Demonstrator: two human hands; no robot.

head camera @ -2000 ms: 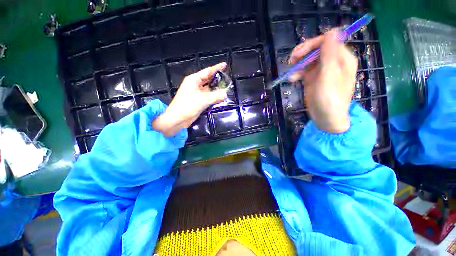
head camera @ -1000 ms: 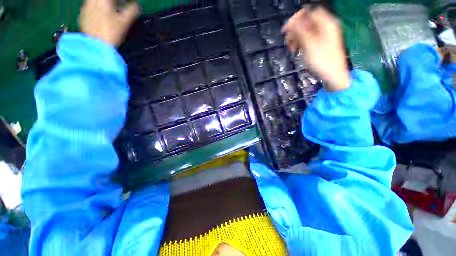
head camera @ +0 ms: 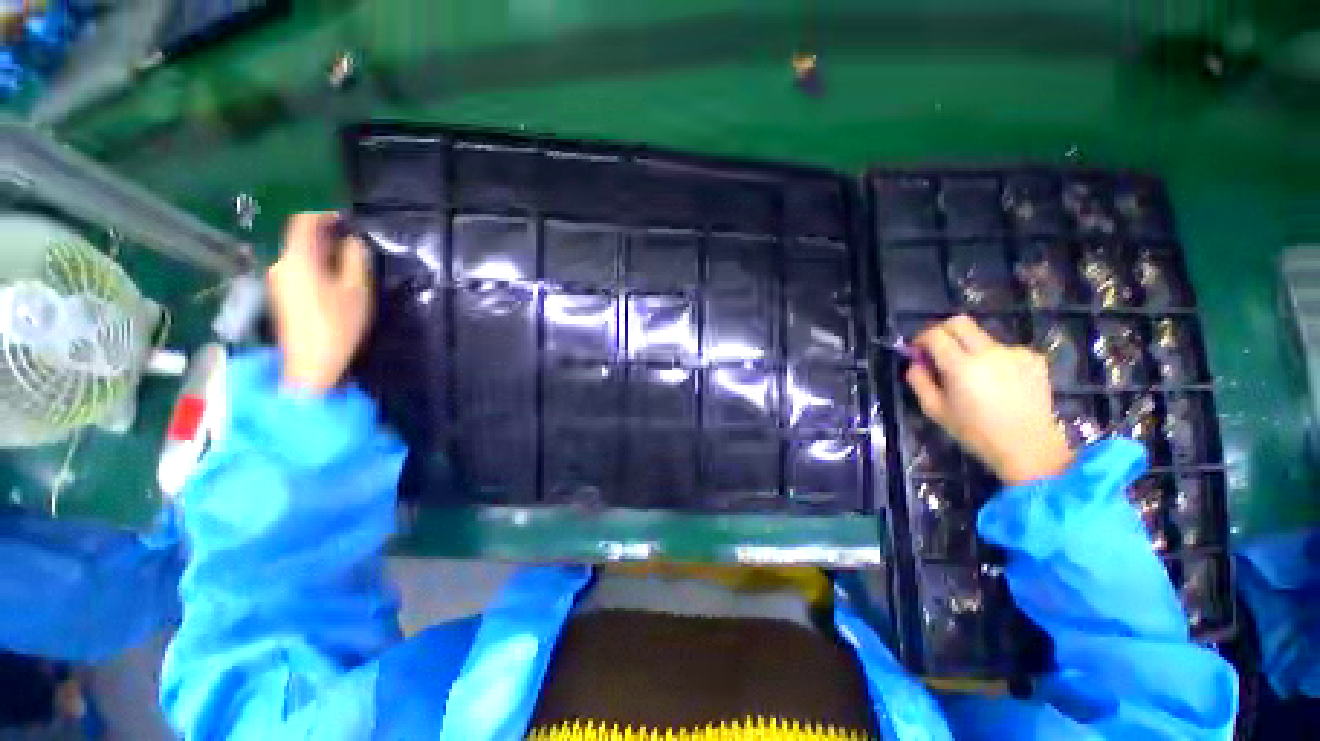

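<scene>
The wide black left tray [head camera: 586, 391] lies in front of me, its large square pockets shining. My left hand [head camera: 322, 301] is at its upper left edge. The fingertips are close together by something dark, and I cannot tell whether they hold a part or the rim. My right hand [head camera: 984, 391] is over the left side of the narrower right tray [head camera: 1213, 543]. A thin purplish tool tip [head camera: 895, 345] sticks out of its fingertips towards the left tray; the rest of the tool is hidden. Irregular shiny components [head camera: 1115, 348] sit in the right tray's pockets.
A pale fan [head camera: 70, 326] stands far left, near a red-and-white item [head camera: 188, 420]. Small loose modules lie on the green mat: one at the upper left [head camera: 342, 68], one beyond the trays [head camera: 806, 68]. Blue fabric shows at both side edges. A pale ribbed item [head camera: 1303, 311] is far right.
The view has swung left, bringing the fan into sight. My left hand no longer shows the module over the tray and is now at the tray's left edge. My right hand's tool now points left.
</scene>
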